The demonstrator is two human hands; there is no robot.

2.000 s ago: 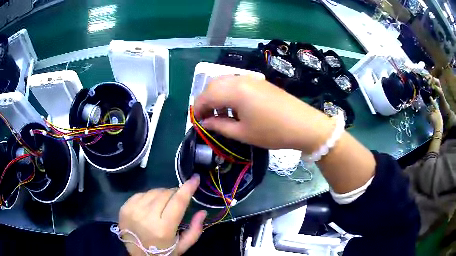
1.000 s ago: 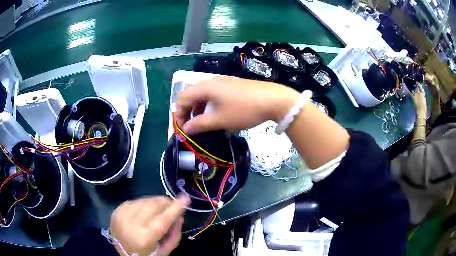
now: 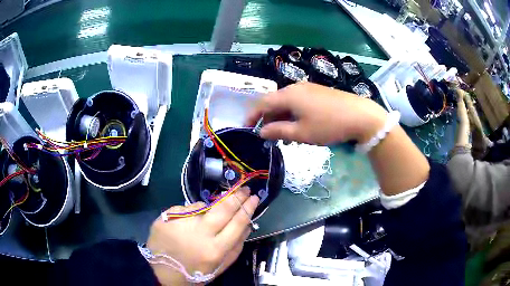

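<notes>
A white camera base housing with a black open inside stands in front of me, its white mounting bracket behind it. My left hand lies at its front rim, fingertips inside; a wire harness of red, yellow and purple wires runs over that hand to a white plug connector. Another wire end stands up at the back left. My right hand is over the back right rim, fingers curled around a small thin metallic thing, perhaps tweezers. The silver pan motor shows inside.
Several wired bases stand at the left. Black camera head shells cluster at the back. White cords lie right of the base. Another person's hands work beside a white base at the far right. White parts lie below the bench edge.
My right hand has moved right, off the upright wires. My left hand has moved right and into the base's front, and the lower wires now lie across it.
</notes>
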